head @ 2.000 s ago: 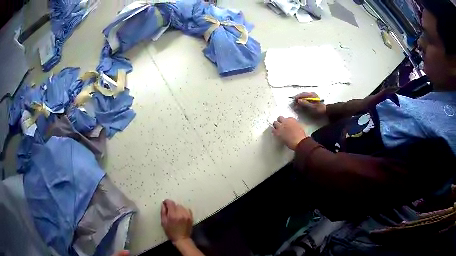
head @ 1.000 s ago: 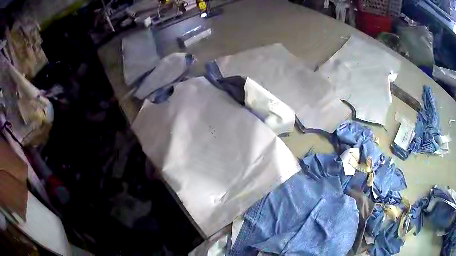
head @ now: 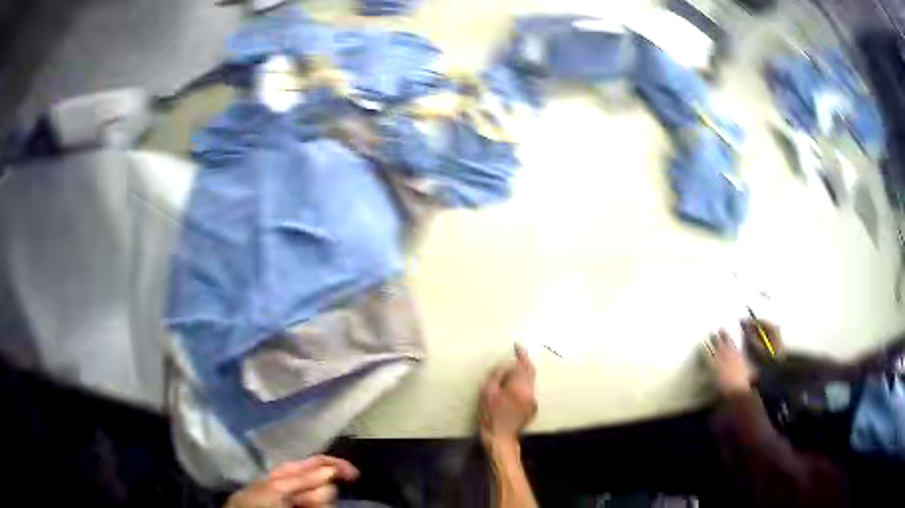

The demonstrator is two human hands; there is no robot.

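Note:
The frame is blurred. A blue cloth panel (head: 288,238) lies on the table at the left, its lower right part folded back over a grey-brown piece (head: 332,342) with a pale edge below. My left hand (head: 293,483) is at the bottom edge, just below this pile, partly cut off; its fingers are close together and I cannot tell if it holds anything. My right hand (head: 509,397) is at the table's front edge, right of the pile, fingers partly bent, with nothing visible in it.
White-grey marker paper (head: 89,258) lies at the left. Blue bundles with yellowish strips (head: 437,149) lie behind the panel, and another tied bundle (head: 707,179) farther right. Another person's hand (head: 729,362) rests on the table at the right, the other holding a yellow pen (head: 762,335).
The view swung left to the paper-topped pieces, then back right to the blue panel and bundles. My left hand, barely in view two seconds ago, now shows more.

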